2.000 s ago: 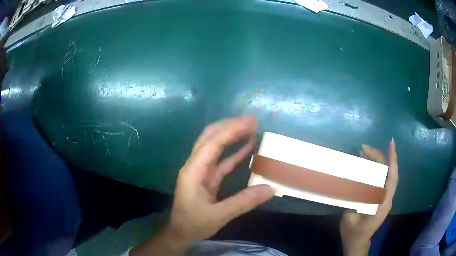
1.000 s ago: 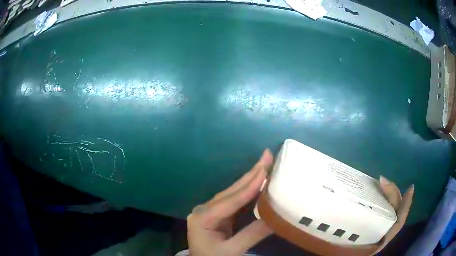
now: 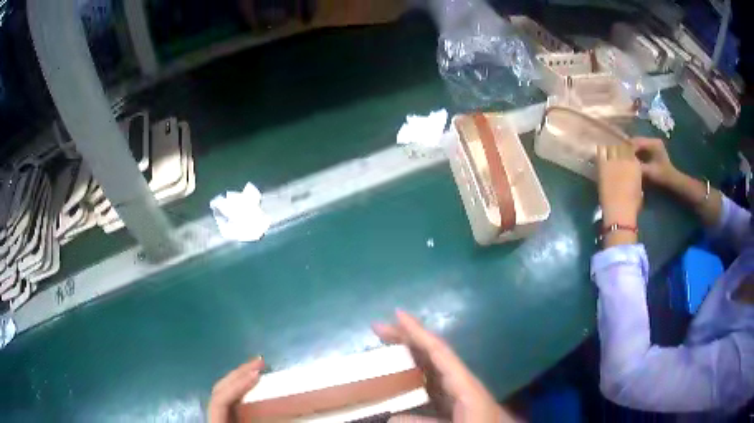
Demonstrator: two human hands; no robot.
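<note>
A cream housing [image 3: 331, 373] with a flat brown strap [image 3: 331, 398] along its side is low in the view, cut off by the bottom edge. My left hand [image 3: 236, 390] holds its left end, fingers at the corner. My right hand [image 3: 442, 372] is at its right end, slightly blurred, fingers extended past the corner; its thumb side is partly cut off. A second cream housing [image 3: 529, 186], open side up with a brown strap [image 3: 493, 169] arched across it, stands on the green bench [image 3: 331, 281] ahead to the right.
A neighbouring worker's hands [image 3: 620, 186] hold another cream housing [image 3: 570, 140] at right. Thin cream frames [image 3: 169, 157] are stacked at left behind a metal upright [image 3: 103, 124]. Crumpled tissues [image 3: 240, 213] lie on the metal rail [image 3: 331, 186]. A clear plastic bag [image 3: 484, 54] is at the back.
The view has swung right, bringing the neighbouring worker and stacked frames into sight. The held housing has turned from its perforated face and button holes to its strap side, still between my hands.
</note>
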